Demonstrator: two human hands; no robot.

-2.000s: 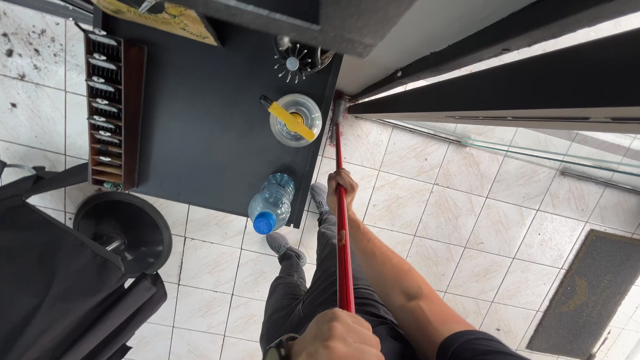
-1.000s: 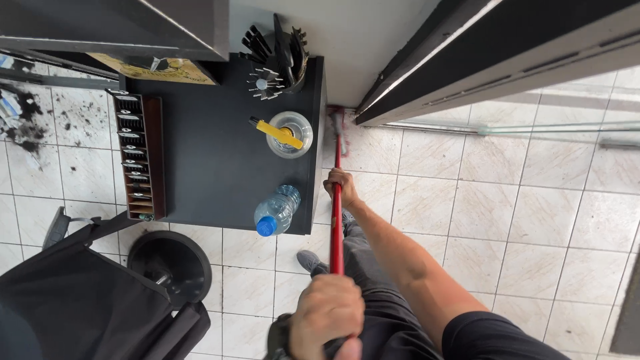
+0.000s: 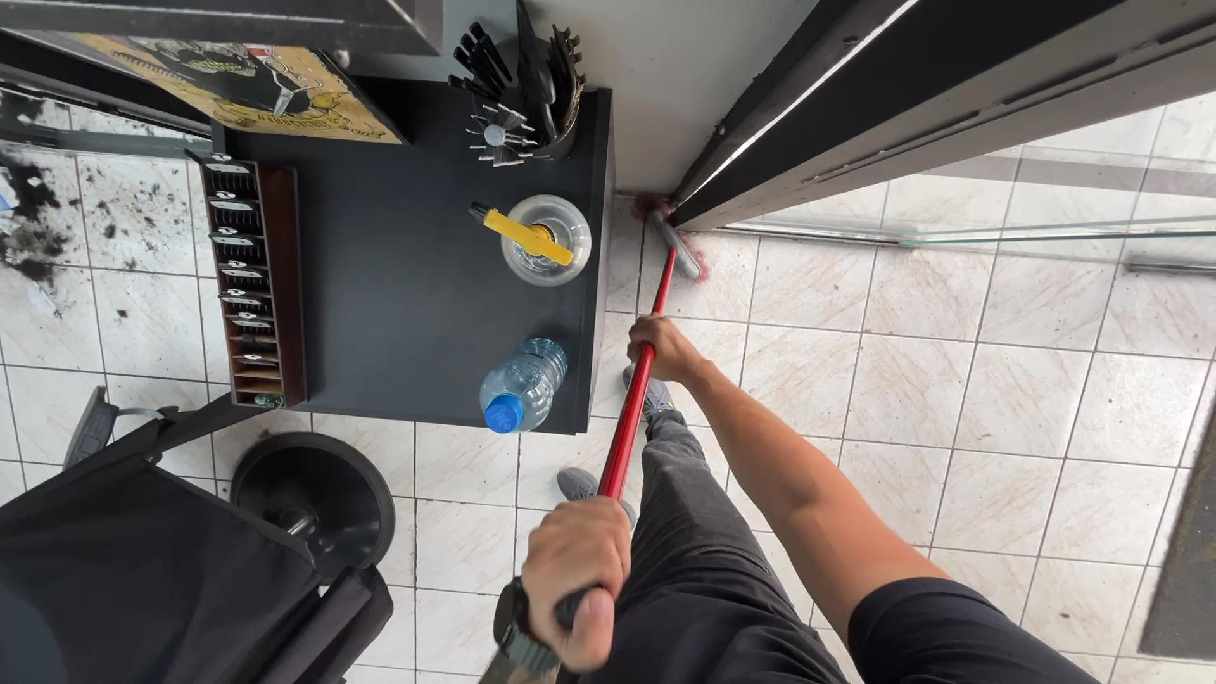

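Observation:
My left hand [image 3: 579, 575], with a dark watch on its wrist, is closed around the upper end of a broom's red handle [image 3: 625, 432], near its black tip. Farther down the same handle, my right hand [image 3: 667, 349] grips it, arm stretched forward. The grey broom head [image 3: 674, 245] with reddish bristles rests slanted on the tile floor, at the corner beside the black door frame. To the left of the handle stands a black-topped cabinet [image 3: 399, 285] holding a clear blue-capped bottle [image 3: 527, 380] and a spray bottle with a yellow top [image 3: 546, 239].
A rack of clipper guards [image 3: 252, 285], a holder of combs and brushes [image 3: 546, 104] and a framed picture [image 3: 247, 85] occupy the cabinet. A black-draped chair [image 3: 161, 570] stands lower left. Dark hair clippings [image 3: 38, 209] lie on tiles. Glass door panel [image 3: 1026, 233] and dark mat [image 3: 1183, 579] are right.
The broom head has moved slightly away from the cabinet's side and now lies at a slant. Both hands have kept their hold on the handle. The view has shifted a little.

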